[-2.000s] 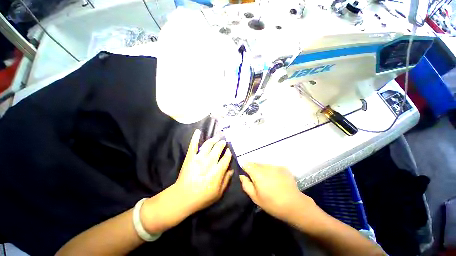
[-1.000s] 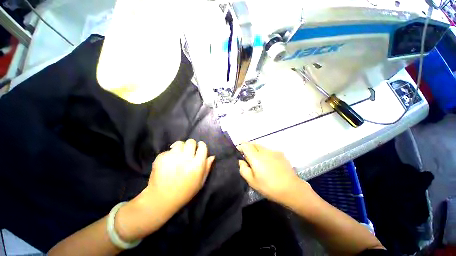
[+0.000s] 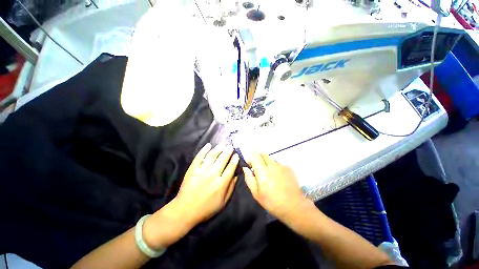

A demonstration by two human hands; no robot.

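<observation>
A large black garment piece spreads left of the needle and over the table's front edge. The white sewing machine has a blue stripe and "JACK" lettering. Its presser foot area is lit, with the cloth's edge at it. My left hand lies flat on the cloth just in front of the foot, fingers slightly spread, a pale bangle on the wrist. My right hand is beside it, thumb and fingers on the cloth's right edge. The fingertips' grip is partly hidden.
A screwdriver lies on the bed by the machine arm. A pale rounded shape blocks the view left of the head. A blue basket and black cloth are below right. A blue bin stands at far right.
Over the last second my left hand has moved forward and right, closer to the foot and my right hand. My right hand has shifted slightly left. The camera view has also shifted.
</observation>
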